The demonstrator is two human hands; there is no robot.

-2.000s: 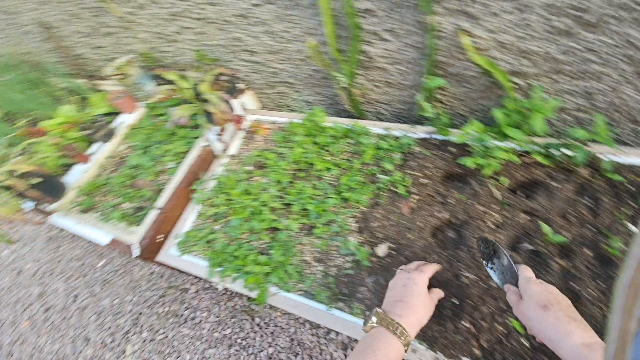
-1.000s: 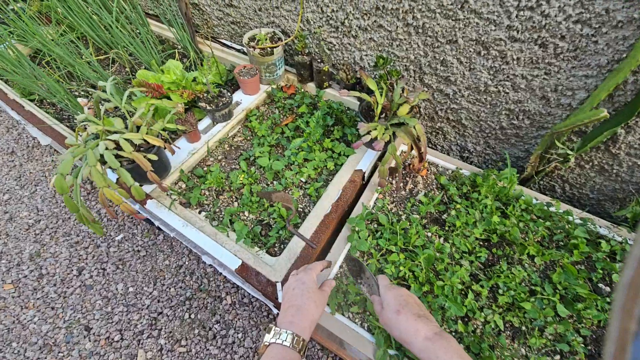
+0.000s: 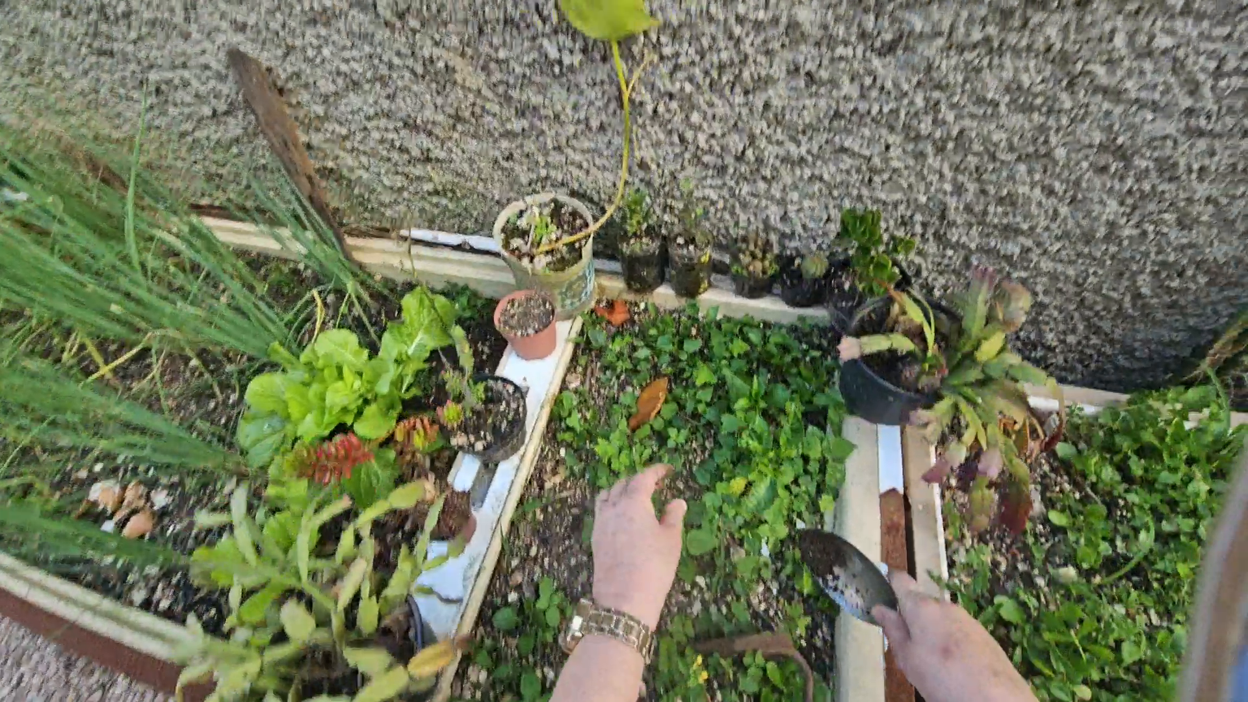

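Observation:
My left hand (image 3: 639, 541), with a metal-banded watch (image 3: 609, 626) at its wrist, is held over the low green plants (image 3: 751, 409) of the middle bed, fingers apart and nothing in them. A brown dry leaf (image 3: 648, 403) lies just beyond its fingertips. My right hand (image 3: 941, 634) grips a metal hand trowel (image 3: 846, 573), whose soil-smeared blade hangs over the bed's right frame; its handle is hidden in my fingers. Below, between my hands, a rusty metal tool (image 3: 756, 643) lies among the plants, partly covered.
A terracotta-coloured pot (image 3: 527, 327) and a larger plastic tub (image 3: 551, 249) stand at the bed's back left corner. A black pot (image 3: 882, 380) with a drooping cactus is on the right frame. Small dark pots (image 3: 690, 265) line the back edge below the rough wall (image 3: 780, 127). Lettuce (image 3: 341, 380) grows left.
The view has swung left along the beds. My left hand has gone from the bed's front corner to over its plants, and its fingers have spread. The trowel stays in my right hand.

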